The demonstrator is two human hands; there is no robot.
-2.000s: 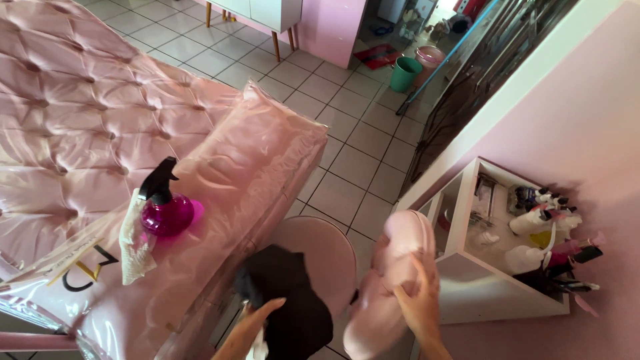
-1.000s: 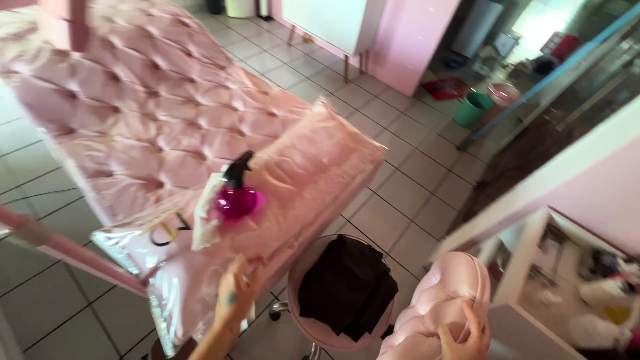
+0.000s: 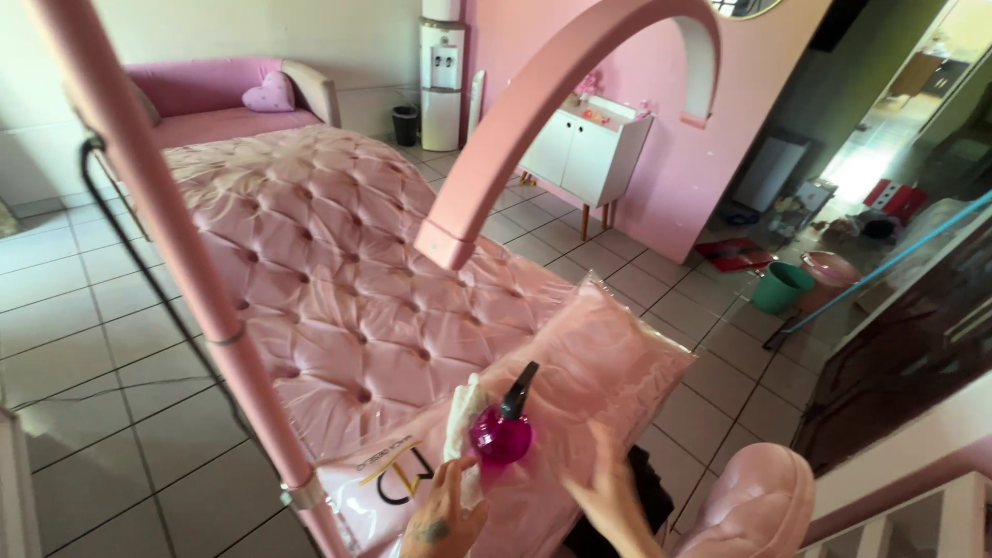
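Note:
A magenta spray bottle (image 3: 502, 434) with a black trigger head lies on the plastic-wrapped pink pillow (image 3: 612, 341) at the near end of the tufted pink bed (image 3: 349, 256). A white cloth (image 3: 463, 415) is beside the bottle on its left. My left hand (image 3: 448, 515) is at the cloth's near end, fingers bent; whether it grips the cloth cannot be told. My right hand (image 3: 608, 492), blurred, is right of the bottle with fingers apart and nothing in it. Behind it, a black cloth (image 3: 651, 496) shows in part. The padded pink backrest (image 3: 752, 504) stands at the lower right.
A pink lamp pole (image 3: 225, 333) rises at the left, and its curved pink arm (image 3: 573, 101) hangs over the bed. At the lower right is the white shelf unit (image 3: 914, 527). A green bucket (image 3: 783, 287) and a blue-handled pole (image 3: 876, 271) are on the right.
My right hand has let go of the padded backrest and moved left to the pillow. My left hand held the black cloth at first; it is now by the white cloth. The view has swung up and left.

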